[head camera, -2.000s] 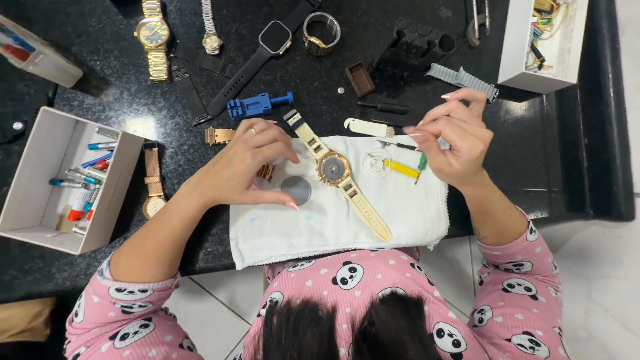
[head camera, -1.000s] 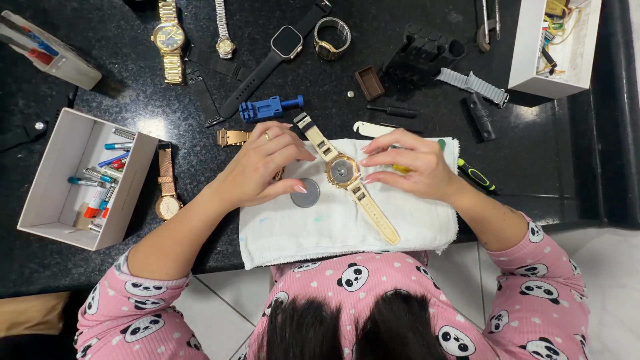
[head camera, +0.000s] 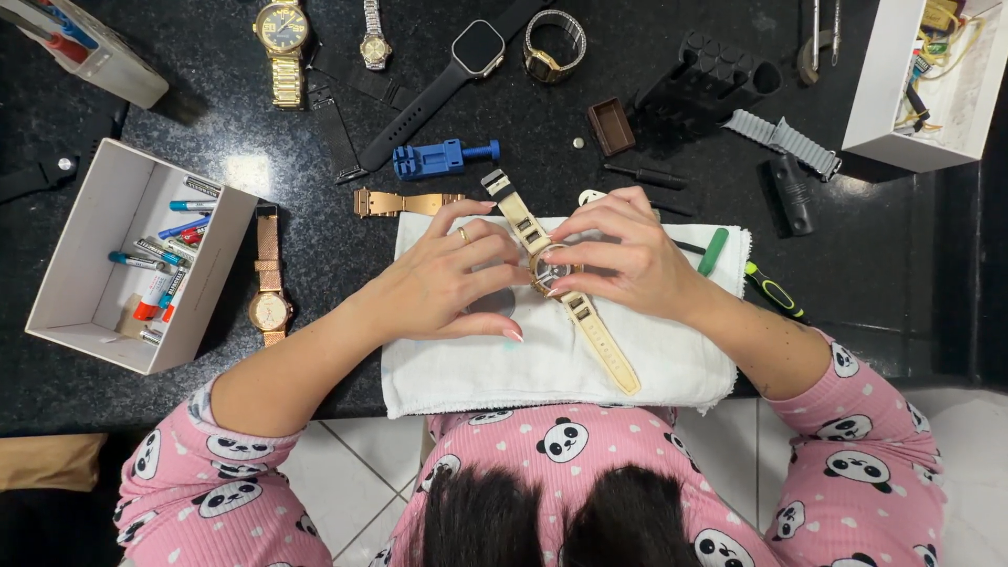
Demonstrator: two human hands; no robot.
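A wristwatch with a cream strap (head camera: 602, 346) and a gold-coloured case lies face down on a folded white cloth (head camera: 465, 378). At the case, my right hand (head camera: 626, 256) pinches a clear round piece (head camera: 554, 270) between thumb and fingers. Fingertips of my left hand (head camera: 465, 276) rest against the case's left side, thumb spread away. A grey disc (head camera: 498, 303), possibly the case back, is partly hidden under the left hand. A green-handled tool (head camera: 713, 252) lies on the cloth beside my right wrist. The inside of the watch is mostly covered by my fingers.
Behind the cloth are a blue watch-link holder (head camera: 431, 159), a rose-gold metal strap (head camera: 402, 203), a brown tray (head camera: 611, 126) and a black screwdriver (head camera: 646, 176). A white box of markers (head camera: 228, 236) stands left; a black-and-green tool (head camera: 776, 293) lies right. Several watches lie around.
My right hand has moved left from the cloth's right side to the watch and now has the clear piece. My left hand has come closer to the case and touches it.
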